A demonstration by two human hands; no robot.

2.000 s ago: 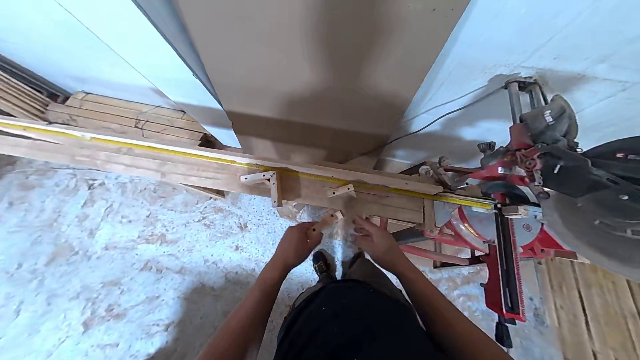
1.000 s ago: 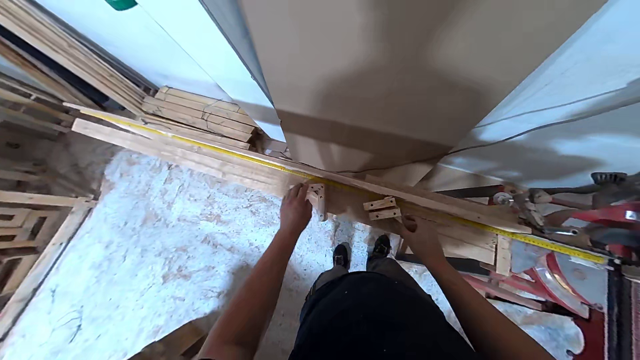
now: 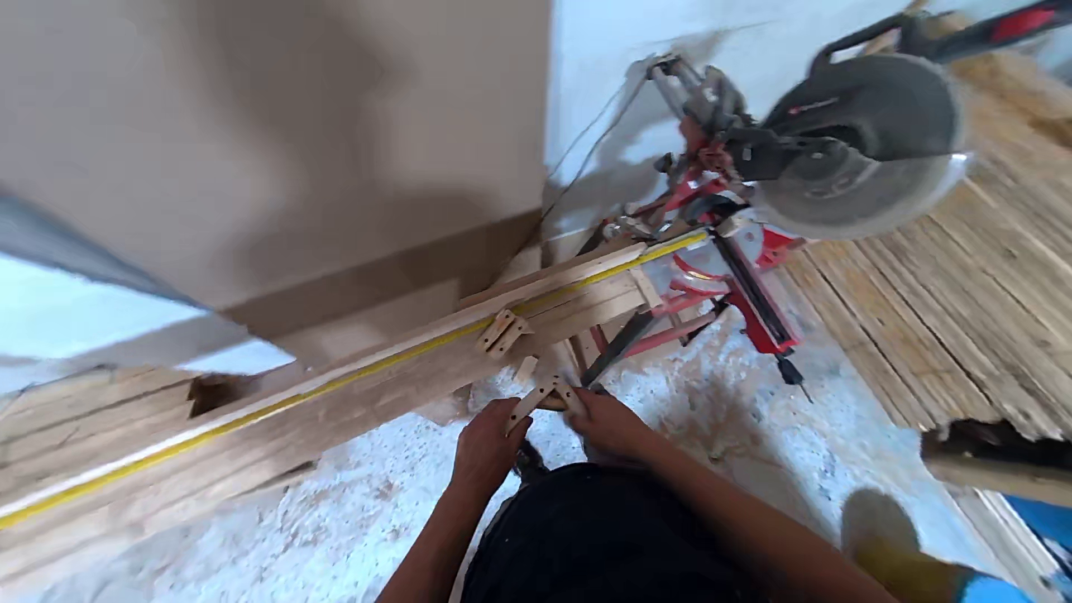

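My left hand (image 3: 492, 440) and my right hand (image 3: 610, 421) hold a small angled wooden piece with drilled holes (image 3: 546, 392) between them, one arm of it in each hand, in front of my body. Just beyond, on the long wooden workbench (image 3: 360, 402), sit small wooden blocks with dark holes (image 3: 504, 333). A yellow measuring tape (image 3: 402, 356) runs along the bench beside a long strip of wood. The tape's right end lies near a red and black miter saw (image 3: 754, 293), whose round blade (image 3: 871, 193) is raised.
A large brown board (image 3: 352, 151) stands behind the bench. Wooden planks (image 3: 946, 293) lie right of the saw, and more planks (image 3: 92, 410) lie at the left. A cable (image 3: 599, 142) hangs by the wall. At the bottom right, another person's shoe (image 3: 879, 528) is partly visible.
My hands, apart at the bench a second ago, are together at the angled wooden piece near my body. The view has swung right toward the saw.
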